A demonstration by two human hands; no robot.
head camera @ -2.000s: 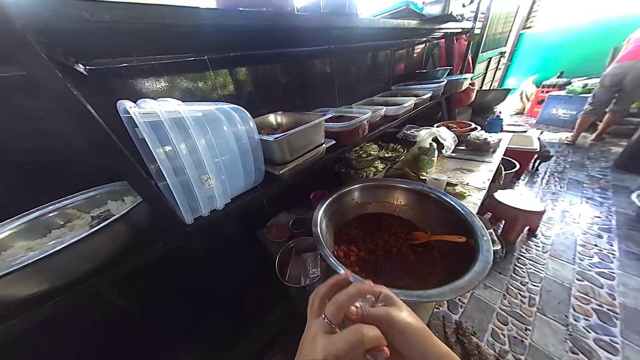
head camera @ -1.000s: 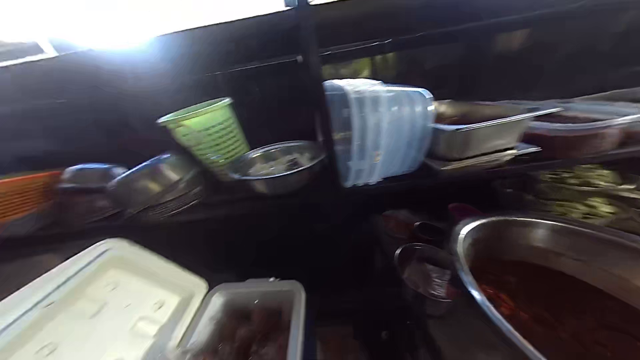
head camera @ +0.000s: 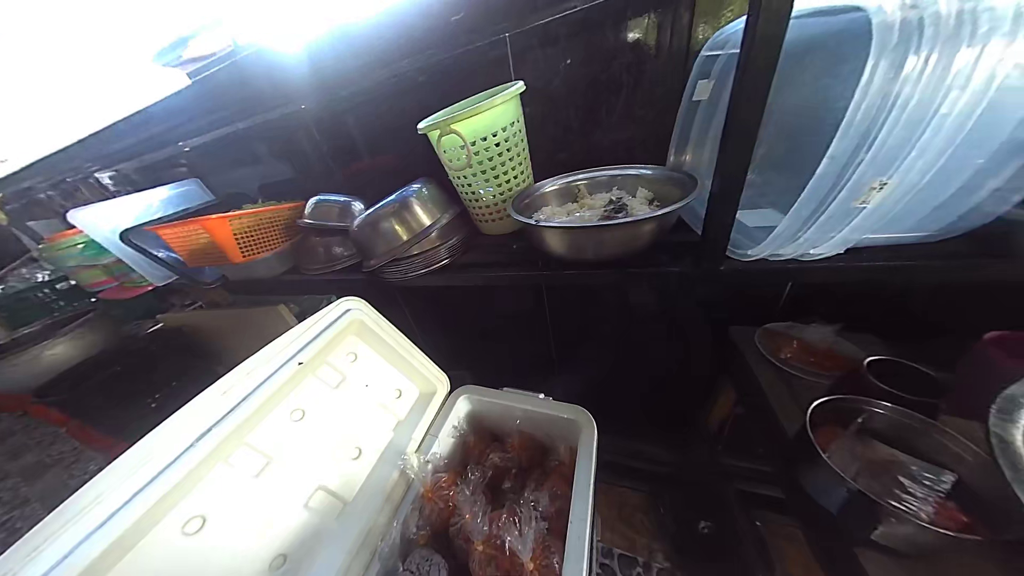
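Observation:
Neither of my hands shows in the head view. At the bottom centre stands a cooler box (head camera: 586, 480) with its white lid (head camera: 264, 448) swung open to the left. Several tied clear plastic bags of reddish-brown food (head camera: 512, 512) fill it. On the dark shelf above, a metal bowl of rice (head camera: 608, 240) sits beside a green perforated plastic basket (head camera: 492, 160), which leans slightly. Metal bowls (head camera: 408, 224) are stacked and tilted to its left.
An orange plastic basket (head camera: 232, 234) is farther left on the shelf (head camera: 560, 272). Large clear plastic containers (head camera: 872, 160) stand nested behind a black post (head camera: 748, 128). Lower right, a metal pot (head camera: 888, 408) holds plastic-wrapped food, near a plate of reddish food (head camera: 808, 352).
The view has swung left, from the large basin of red-brown stew to the open cooler box. My hands, held together over the basin's near rim two seconds ago, have left the view.

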